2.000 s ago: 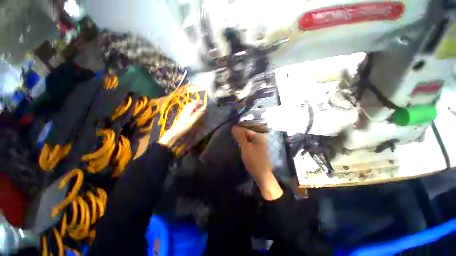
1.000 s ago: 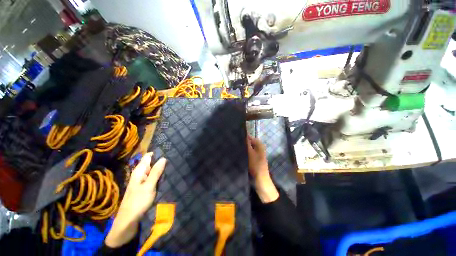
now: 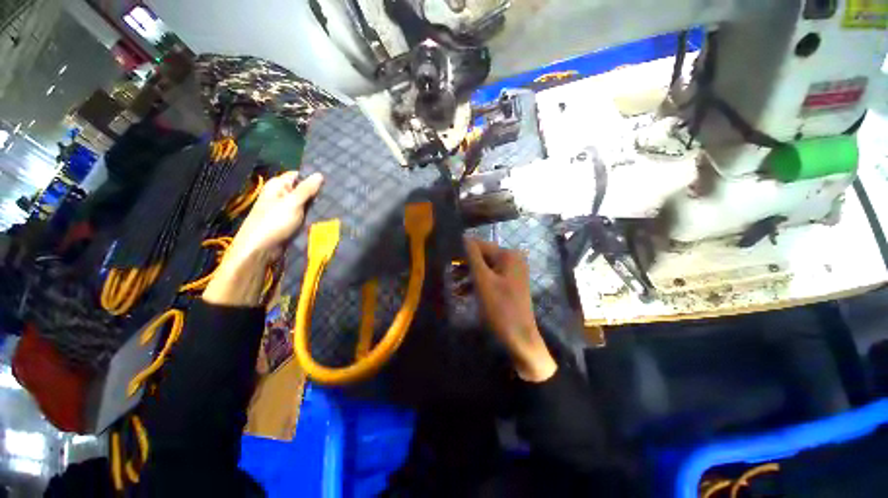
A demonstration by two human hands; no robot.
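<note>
The dark diamond-patterned bag panel lies in front of me, its right edge at the presser foot and needle area of the sewing machine. An orange-yellow handle hangs in a loop from two flat tabs on the panel. My left hand is on the panel's left edge, with fingertips on the upper side. My right hand is at the panel's right edge, just below the cylinder arm; its fingertips are partly hidden at the edge. More patterned material lies under and right of my right hand.
Dark handled panels with orange-yellow loops are piled at the left. A tan board and blue bin are below the panel. Another blue bin is at the lower right. A green cone is on the machine.
The panel has moved up and forward past the needle area, bringing the handle fully into view. My left hand has moved up along with it. My right hand stays near the cylinder arm.
</note>
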